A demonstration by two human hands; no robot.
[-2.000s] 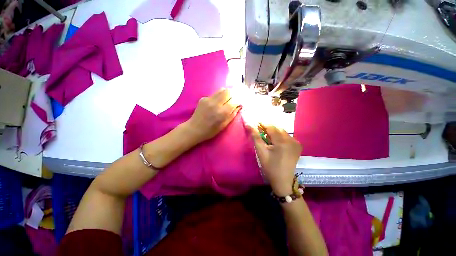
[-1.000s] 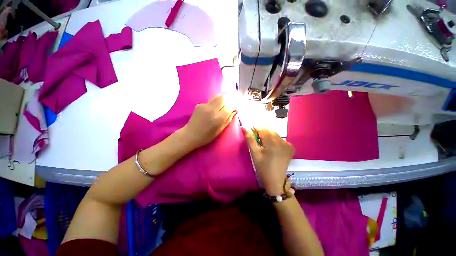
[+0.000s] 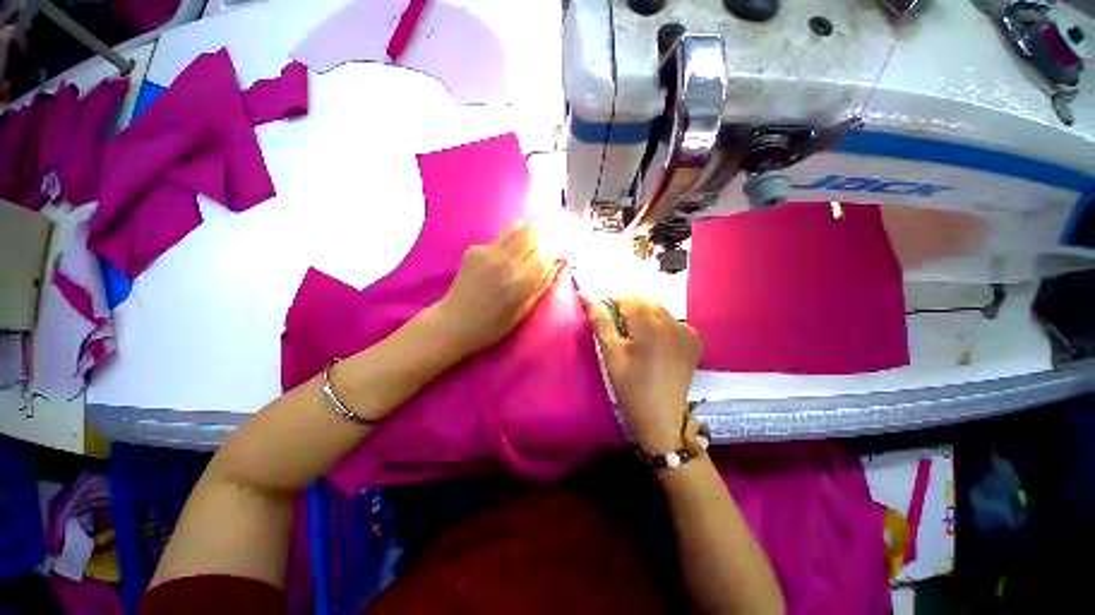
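A large magenta garment panel (image 3: 480, 384) with a curved cut-out lies on the white table and hangs over its front edge. My left hand (image 3: 502, 282) presses and pinches the cloth just left of the needle area. My right hand (image 3: 646, 354) holds the cloth's right edge and has the green thread snips (image 3: 616, 317) tucked in it. The white sewing machine (image 3: 769, 102) with a blue stripe stands over the work. Lamp glare hides the needle and the fingertips there. A magenta rectangular piece (image 3: 793, 288) lies right of the needle.
Small magenta cut pieces (image 3: 192, 168) lie at the table's left. A pale curved piece (image 3: 462, 42) with a magenta strip on it lies at the back. Magenta panels (image 3: 805, 523) are low at the right. A blue crate (image 3: 348, 541) is below the table.
The whole view has shifted slightly, moving the machine and table leftward in the picture. Both hands stay at the needle area on the same panel.
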